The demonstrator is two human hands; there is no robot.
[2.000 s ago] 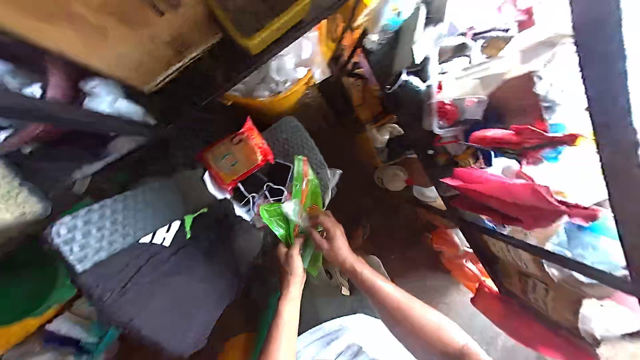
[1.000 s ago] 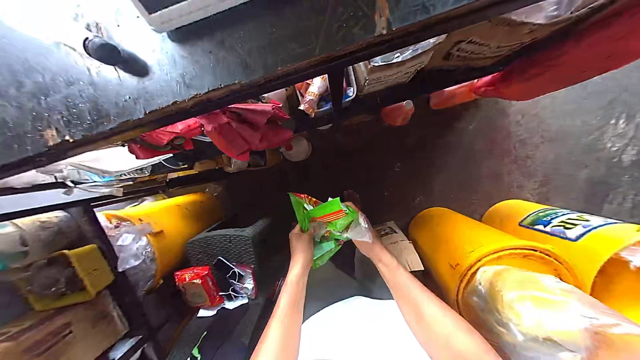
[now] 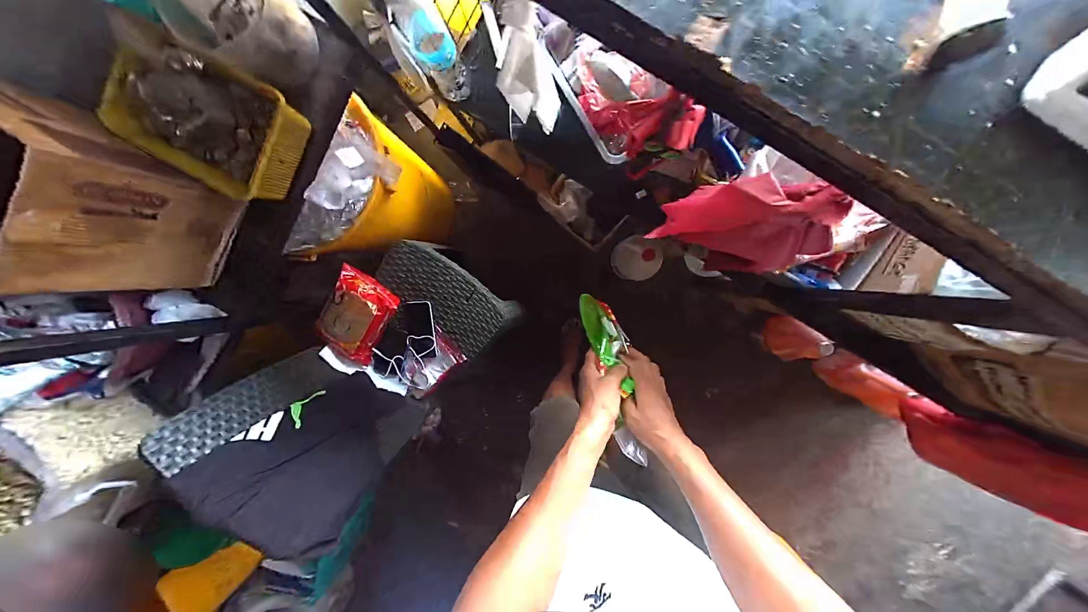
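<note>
A crumpled green plastic packet (image 3: 599,331) with red and clear parts stands up between my two hands, in front of my body. My left hand (image 3: 602,393) grips its lower left side, and my right hand (image 3: 648,398) closes on it from the right, the two hands nearly touching. Clear plastic (image 3: 631,446) hangs below my fingers. Left of my hands, a red packet (image 3: 359,314) lies on a grey woven chair (image 3: 446,293), beside a phone (image 3: 416,321) with a white cable.
A dark cloth (image 3: 289,476) covers another woven seat at the left. Beyond stand a yellow drum (image 3: 408,195) with plastic bags, a yellow basket (image 3: 285,153) and a cardboard box (image 3: 110,221). A shelf frame (image 3: 816,161) with red cloth (image 3: 756,223) runs along the upper right.
The view has swung strongly. The green packet was spread wider between my hands and is now held narrower and upright, with my hands closer together.
</note>
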